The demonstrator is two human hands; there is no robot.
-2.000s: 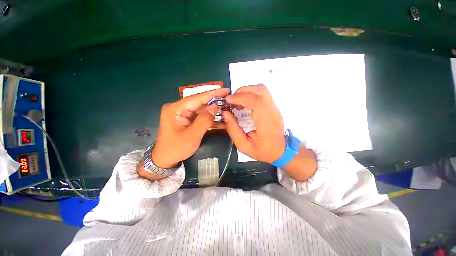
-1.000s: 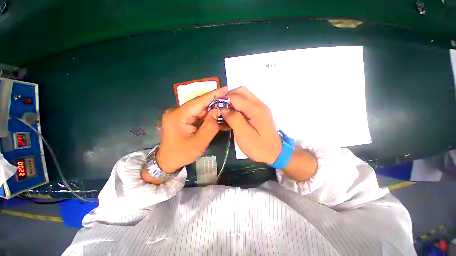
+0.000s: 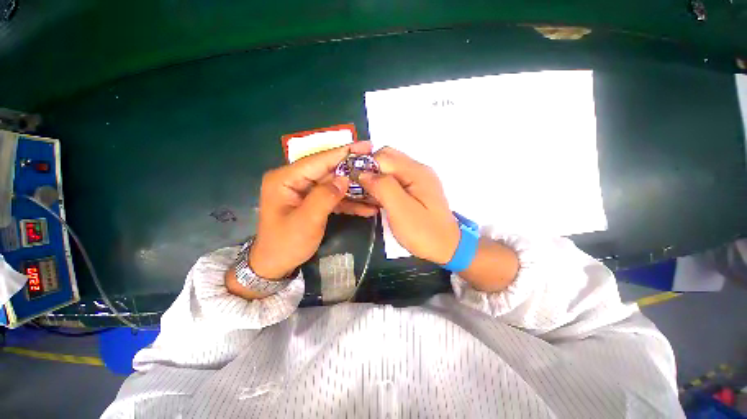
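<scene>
A small round silver and dark metal piece, likely a watch head (image 3: 358,165), is held between both hands near the middle of the view. My left hand (image 3: 296,214) grips its left side with thumb and fingers. My right hand (image 3: 416,206) grips its right side. The fingertips cover part of its rim and lower face. The cream work pad with a red-brown rim (image 3: 319,141) lies just behind my left hand, partly hidden by it. The large white paper sheet (image 3: 508,155) lies to the right, its lower left part behind my right hand.
A blue control unit (image 3: 41,229) with red displays stands at the left, with a thin cable. A taped ribbed pad (image 3: 337,277) and pale cord are at the near bench edge. Small dark items lie at the far corners.
The whitish piece seen at my right fingers two seconds ago no longer shows. The round piece is tilted so more of its face shows. The view has shifted slightly.
</scene>
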